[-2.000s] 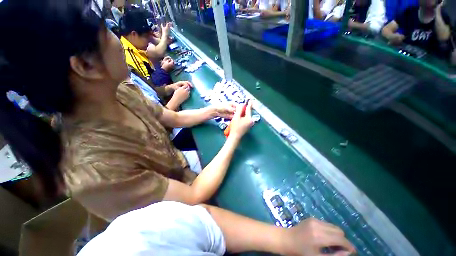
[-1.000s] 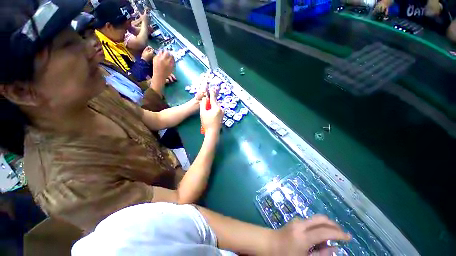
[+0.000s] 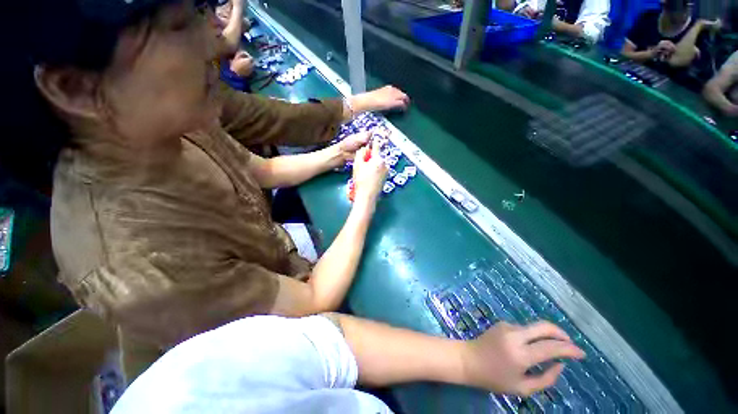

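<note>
My left hand (image 3: pixel 518 356), at the end of a white sleeve, is over a clear ribbed blister tray (image 3: pixel 595 376) at the lower right. Its fingers are bent and apart, and I see nothing held in it. The hand hides part of the tray. Dark components (image 3: pixel 465 311) sit in the tray's left end, beside the hand. My right hand is out of the picture.
A neighbour in brown (image 3: pixel 178 234) works close at left with an orange-red tool (image 3: pixel 353 189) near piled white housings (image 3: pixel 396 171). Another person's arm reaches over the pale rail (image 3: pixel 518 247). A clear tray (image 3: pixel 591 128) and blue bin (image 3: pixel 477 36) are beyond.
My left hand has risen in the picture from the lower edge, with its fingers still apart. Another person's brown-sleeved arm now reaches across beyond the neighbour. The view has shifted.
</note>
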